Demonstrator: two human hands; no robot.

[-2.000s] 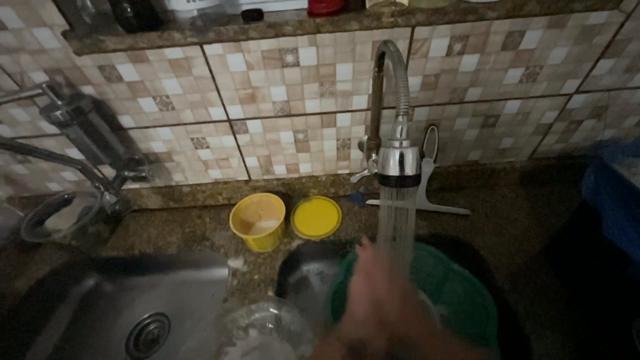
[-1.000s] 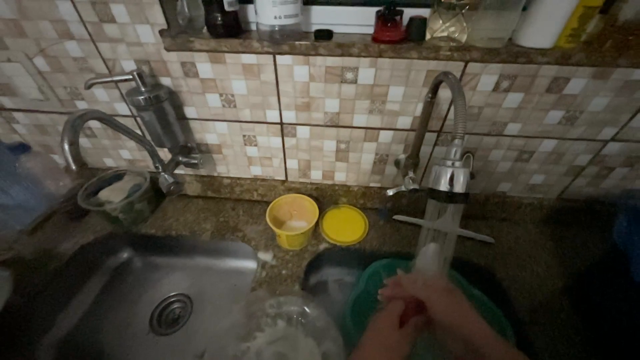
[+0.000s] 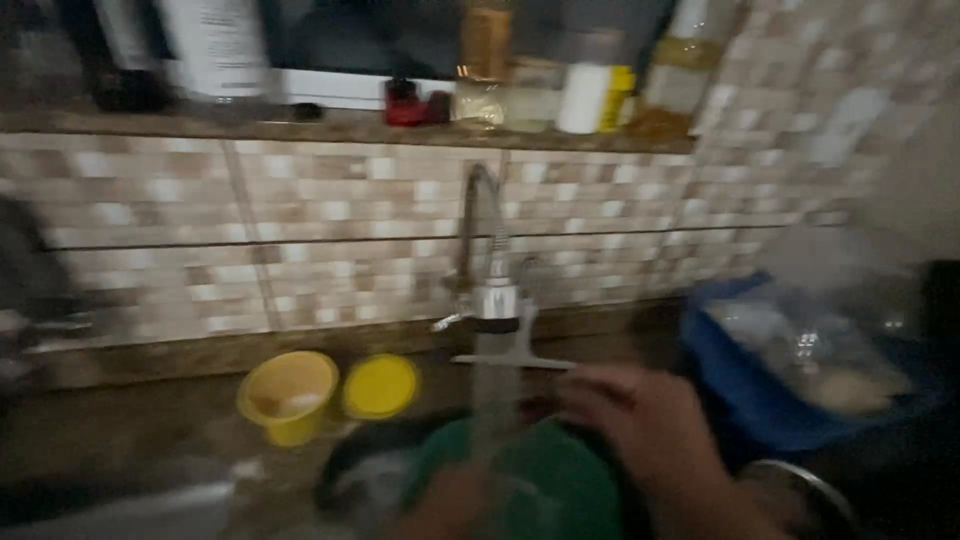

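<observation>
Water runs from the chrome faucet (image 3: 496, 304) down into a green plastic basin (image 3: 566, 472) standing in the sink. My left hand (image 3: 454, 495), heavily blurred, is low at the water stream over the basin; its fingers cannot be made out. To the right of the stream, my right hand (image 3: 622, 405) is raised over the basin's far right rim with its fingers bent. Something dark red shows by its fingertips, too blurred to name. A white squeegee-like tool (image 3: 525, 356) lies behind the faucet head.
A yellow tub (image 3: 289, 397) with pale contents and a yellow lid (image 3: 381, 386) sit left of the faucet. At right stands a blue container (image 3: 750, 382) holding plastic bags. Bottles, including a white one (image 3: 583, 97), line the stone ledge (image 3: 337, 131). A metal rim (image 3: 810, 480) shows lower right.
My hands were together under the running water and are now apart, the right one to the right of the stream. The view has swung to the right.
</observation>
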